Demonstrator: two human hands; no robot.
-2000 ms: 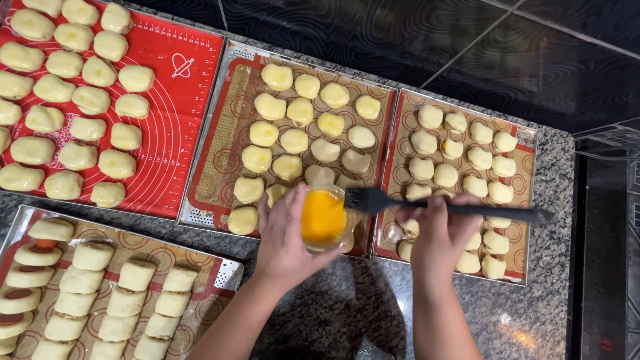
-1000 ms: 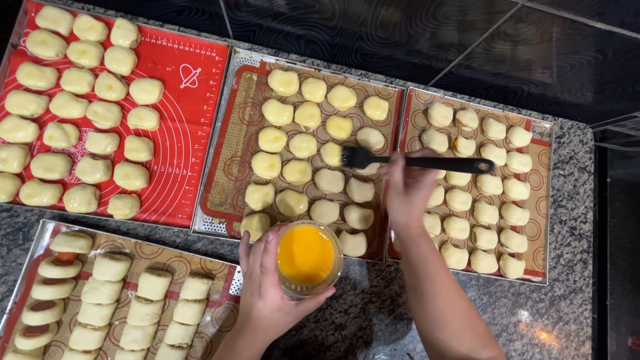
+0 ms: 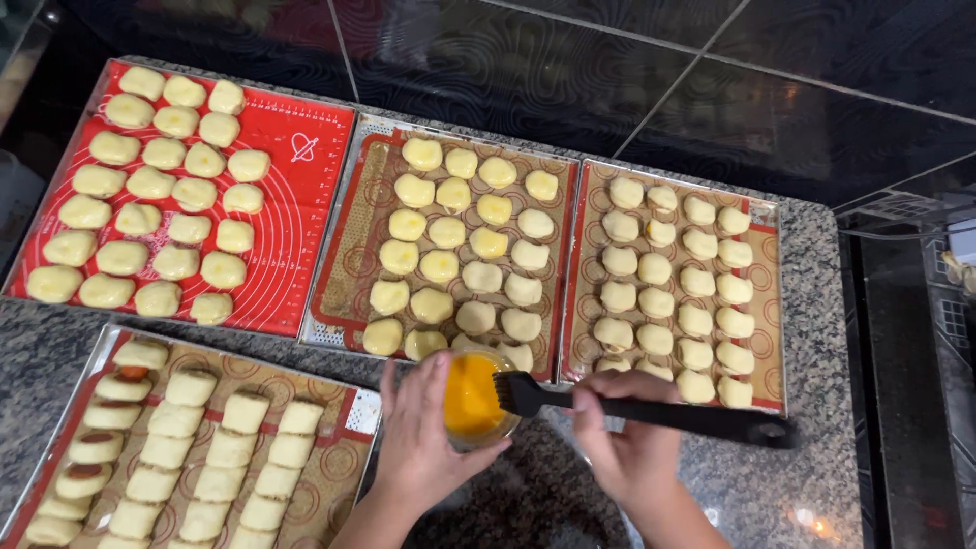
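Observation:
My left hand [image 3: 427, 442] grips a small clear cup [image 3: 480, 438] of orange-yellow egg wash [image 3: 469, 393], just below the middle tray [image 3: 457, 137]. A black pastry brush [image 3: 656, 415] is in my right hand [image 3: 629, 442], its bristles at the cup's right rim. On the middle tray lie rows of dough pieces; those at the left and top, such as one glossy piece [image 3: 488, 242], look yellow and shiny, while a paler piece [image 3: 482, 277] and others at the lower right look matte.
The left tray [image 3: 301, 198] has a red printed mat with glossy dough pieces. Pale dough pieces fill the right tray [image 3: 770, 305]. At the lower left, another tray [image 3: 347, 427] holds rows of filled dough pieces. The trays lie on a granite counter [image 3: 808, 457] against a dark tiled wall [image 3: 534, 69].
One second ago the brush touched a dough piece on the middle tray; now it is back at the cup. The piece it touched looks yellower and shinier.

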